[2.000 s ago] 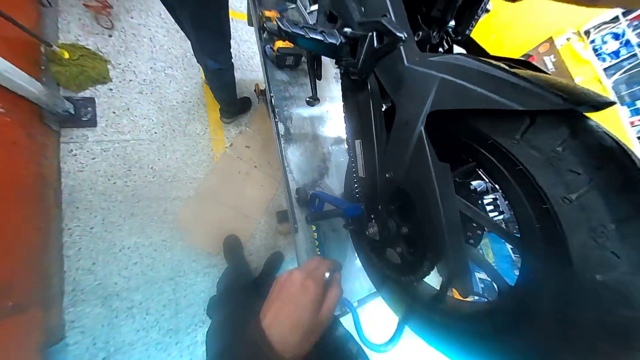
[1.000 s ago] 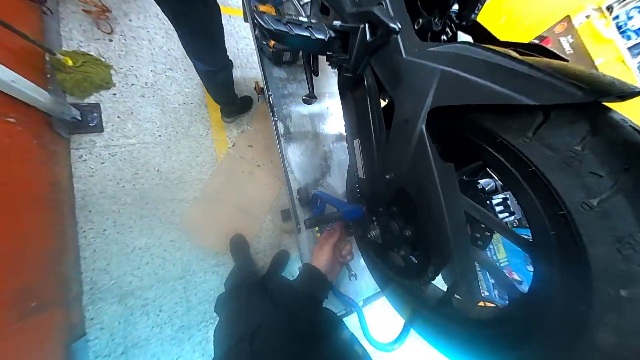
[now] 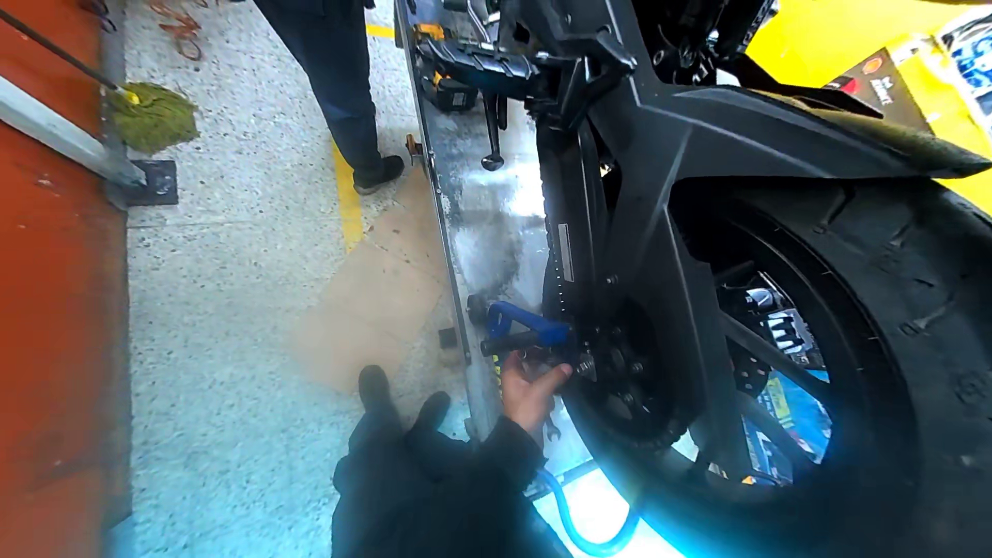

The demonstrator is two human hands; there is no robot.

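Note:
My left hand is out of view. My right hand [image 3: 533, 394] reaches to the rear axle area of a motorcycle, just below a blue tool or stand part [image 3: 527, 322] with a black grip. Its thumb and fingers close around a small metal part by the axle, which is mostly hidden. Beside the hand are the rear sprocket [image 3: 632, 380] and the chain guard [image 3: 564, 248]. The rear wheel's tyre [image 3: 922, 310] fills the right side. A wrench end [image 3: 552, 431] shows below the wrist, on the metal platform [image 3: 496, 232].
A cordless power tool [image 3: 449, 91] lies on the platform near the footpeg. A blue hose [image 3: 570, 519] curves at the bottom. Another person's leg [image 3: 349, 101] stands beyond the platform's left edge. A green mop head [image 3: 153, 118] and cardboard [image 3: 380, 294] are on the floor.
My right hand has moved up and right from the platform's lower part to the axle beside the blue part. It was at the axle one second ago too.

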